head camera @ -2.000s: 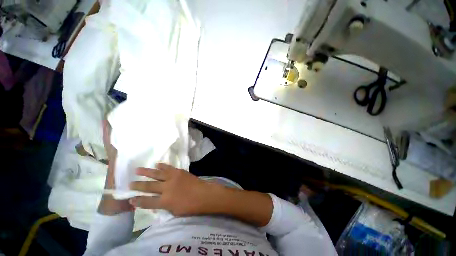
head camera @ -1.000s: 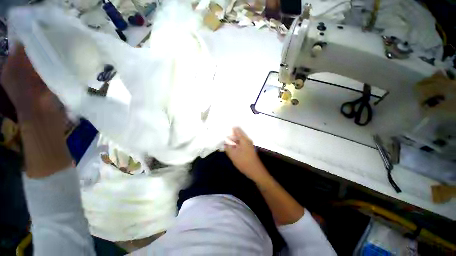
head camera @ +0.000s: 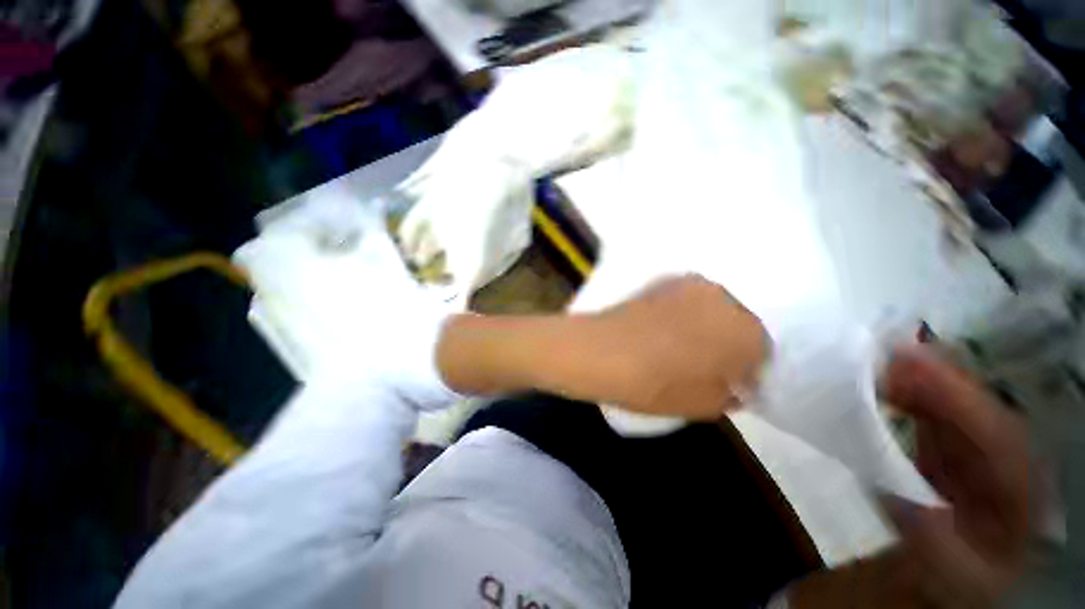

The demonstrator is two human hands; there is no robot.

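Note:
A large white garment piece (head camera: 738,190) lies over the table and comes down to both hands, overexposed and partly blurred. My left hand (head camera: 684,345) is closed on its lower edge near the middle of the view. My right hand (head camera: 964,464) is at the lower right, blurred, with the cloth against its fingers and thumb; how firmly it holds the cloth is hard to tell. The cloth is stretched between the two hands. The sewing machine head and needle are not in view.
More white cloth (head camera: 333,286) is heaped at the left, beside a yellow metal bar (head camera: 161,393). Blurred scraps (head camera: 952,119) lie at the back right of the white table (head camera: 880,226). Another white table with a dark tool is at the top.
The view has swung left, so the machine and scissors have left the picture. My left hand has come from the far left to the middle, close to my right hand.

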